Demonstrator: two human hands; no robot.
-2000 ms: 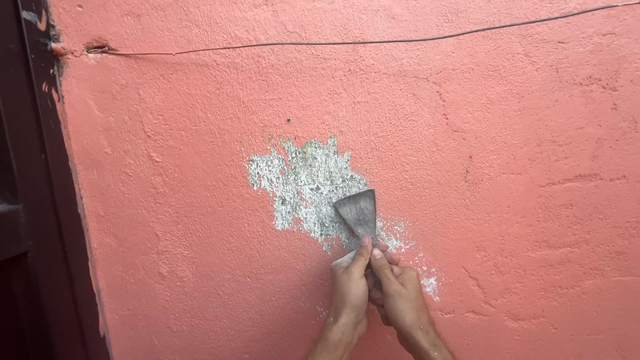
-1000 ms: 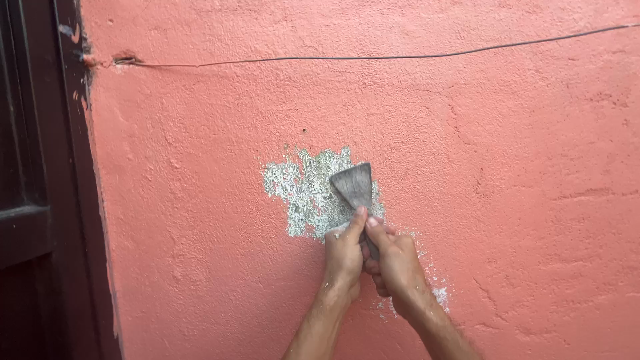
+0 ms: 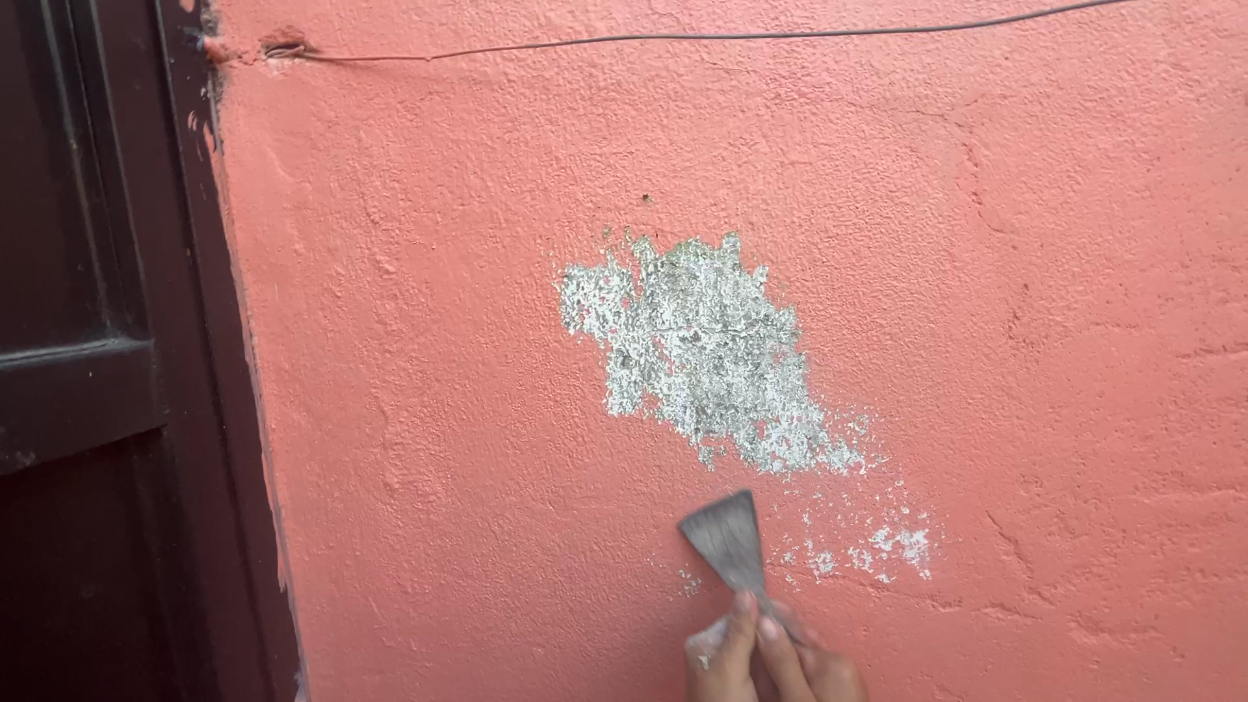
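Note:
A grey metal putty knife (image 3: pixel 729 541) is held in both hands at the bottom of the view, its wide blade pointing up and slightly left. My left hand (image 3: pixel 726 648) grips it from the left, thumb along the base of the blade, with something whitish at its side. My right hand (image 3: pixel 809 658) closes on it from the right; the handle is mostly hidden by the fingers. Above the blade, a patch of bare grey-white plaster (image 3: pixel 717 341) shows through the salmon-pink painted wall (image 3: pixel 439 439). Smaller white scraped spots (image 3: pixel 902 548) lie right of the blade.
A dark brown panelled door (image 3: pixel 78 409) and its frame (image 3: pixel 210 390) stand along the left side. A thin wire (image 3: pixel 682 37) runs across the top of the wall from a small hole (image 3: pixel 283 47). Fine cracks mark the wall on the right.
Both hands and the putty knife have moved down, from over the bare patch to below it. The patch, partly covered by the blade before, now shows fully.

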